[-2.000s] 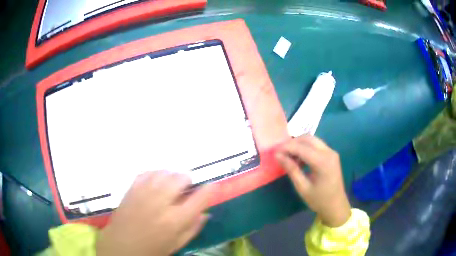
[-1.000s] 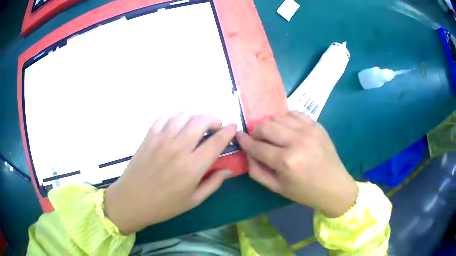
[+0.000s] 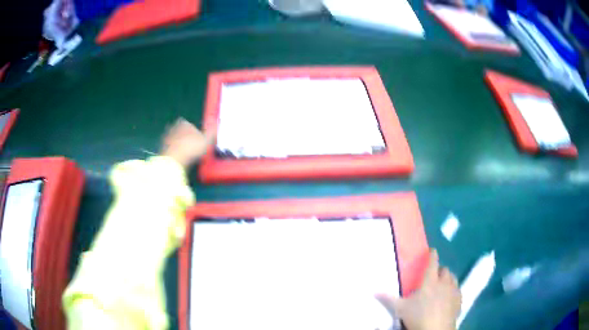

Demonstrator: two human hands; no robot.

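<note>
A display panel (image 3: 294, 277), white side up, lies in a red foam tray (image 3: 303, 205) nearest me, cut off by the bottom edge. My right hand (image 3: 431, 300) is at its right side, thumb over the panel and fingers on the tray's right rim. A second panel (image 3: 300, 119) lies in another red foam tray (image 3: 307, 169) just beyond. My left hand (image 3: 186, 142) is blurred, with its fingertips at that tray's left edge; whether it grips the edge is unclear.
A white tube (image 3: 476, 277), a squeeze bottle (image 3: 516, 278) and a small white card (image 3: 450, 227) lie at right. Stacked red trays (image 3: 61, 225) with a panel stand at left. More red trays lie farther off, one at right (image 3: 510, 116) and one at upper left (image 3: 152, 18).
The view has tilted up and shows more of the bench. My left hand has left the near panel and reached out to the farther tray. My right hand has moved onto the near tray's right side.
</note>
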